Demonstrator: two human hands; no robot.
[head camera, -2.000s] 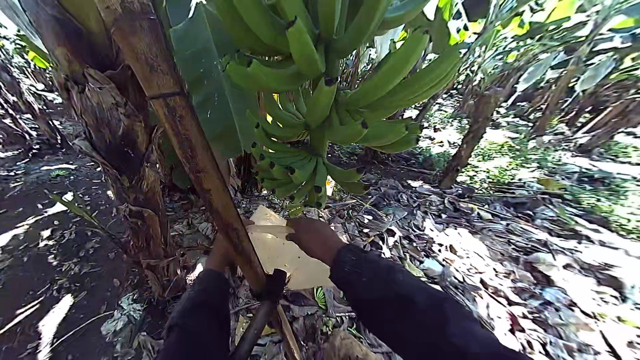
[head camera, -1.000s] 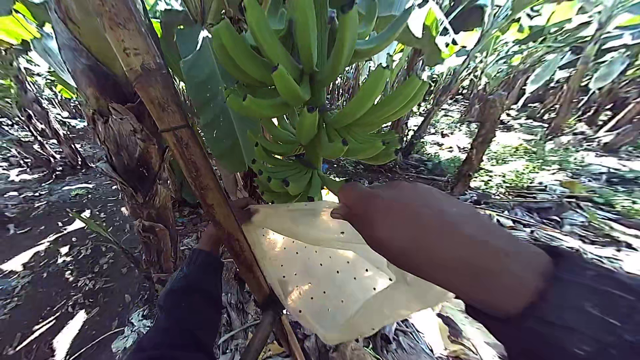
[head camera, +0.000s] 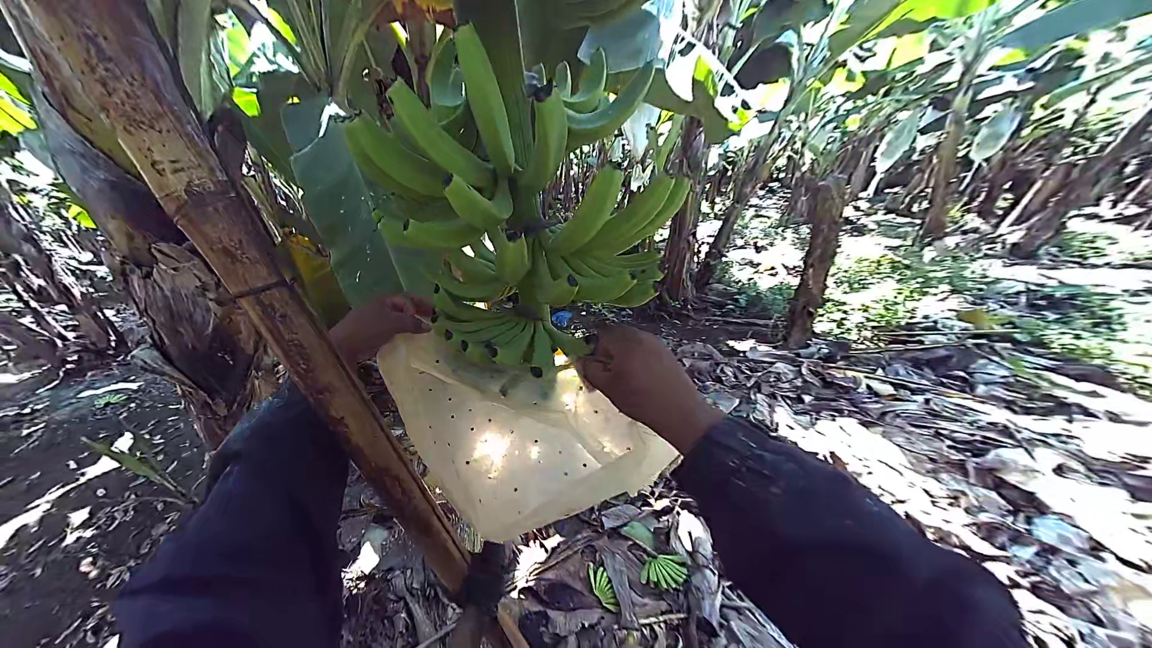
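A bunch of green bananas (head camera: 531, 225) hangs from its thick stalk at upper centre. Just below it is a pale, translucent plastic bag (head camera: 513, 450) dotted with small holes, its upper edge spread around the bunch's lowest bananas. My left hand (head camera: 391, 319) grips the bag's rim left of those bananas, its arm passing behind a bamboo pole. At the right side of the rim, my right hand (head camera: 621, 364) is closed on the bag, beside the tip of a low banana.
The bamboo pole (head camera: 261, 288) slants from upper left to lower centre, in front of a banana plant's trunk (head camera: 189, 306). A dry stump (head camera: 817, 261) stands at the right. Dry leaves and small cut green banana hands (head camera: 664, 571) lie on the ground.
The bag, seen below the bunch before, now has its rim up around the lowest bananas. My left hand has risen from beside the pole to the bunch's left side.
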